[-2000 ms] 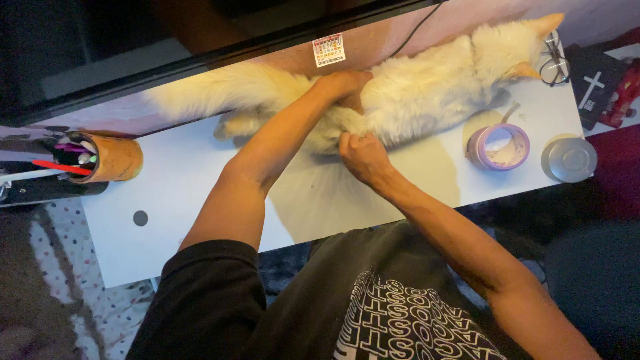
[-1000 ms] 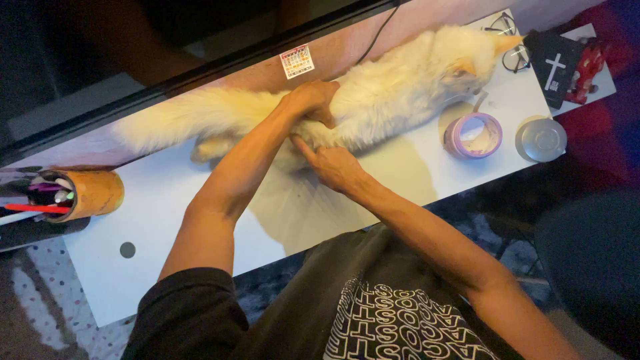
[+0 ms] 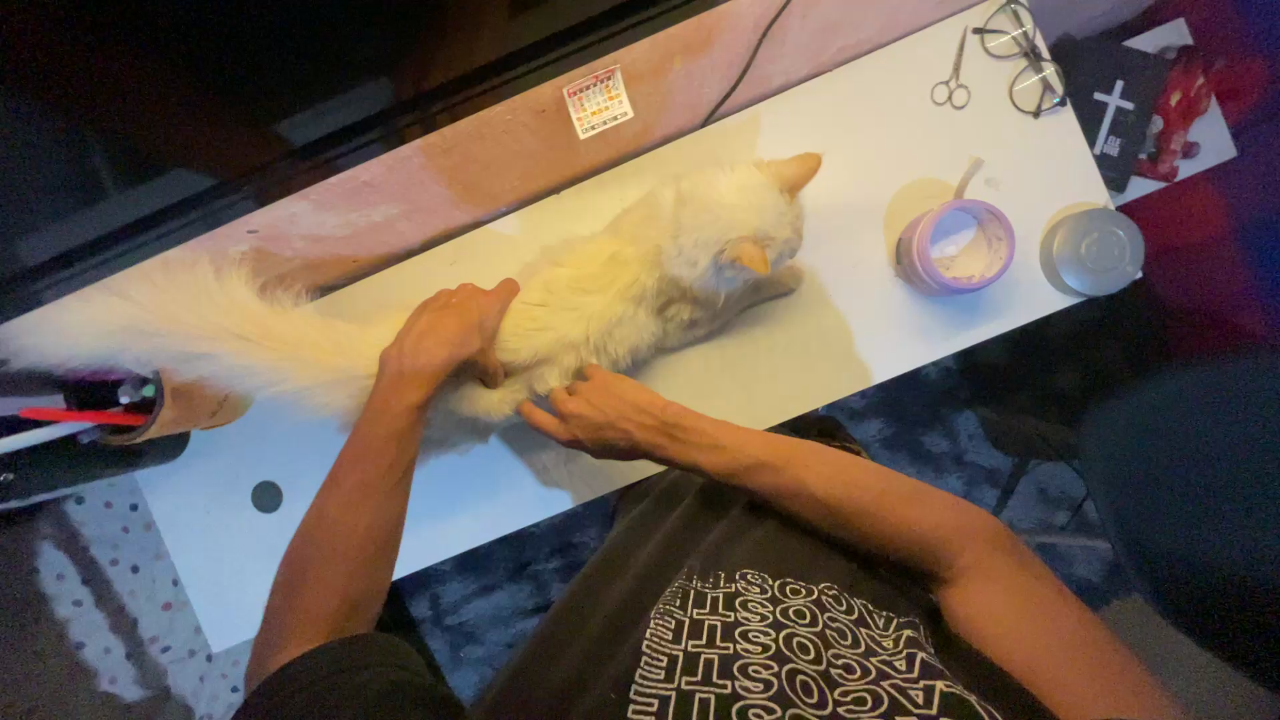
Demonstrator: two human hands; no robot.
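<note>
A long-haired white cat (image 3: 600,290) with orange-tinted ears lies along the white tabletop, its head to the right and its fluffy tail stretching left. Around its hindquarters my left hand (image 3: 450,335) is closed, thumb toward the back and fingertips partly hidden in the fur. My right hand (image 3: 600,412) touches the fur low on the cat's near side, close to a hind leg, with its fingers curled. Whether those fingers pinch any fur cannot be told.
Right of the cat stand an open purple-rimmed jar (image 3: 957,246) and a round grey lid (image 3: 1097,252). Scissors (image 3: 952,80) and eyeglasses (image 3: 1025,58) lie at the far right corner. A pen holder (image 3: 190,405) is at the left. The white table (image 3: 230,590) adjoins a wall.
The cat has drawn its head and front body back from the scissors and glasses, and its head now faces down toward the tabletop. Both hands remain at its rear half. The view has shifted.
</note>
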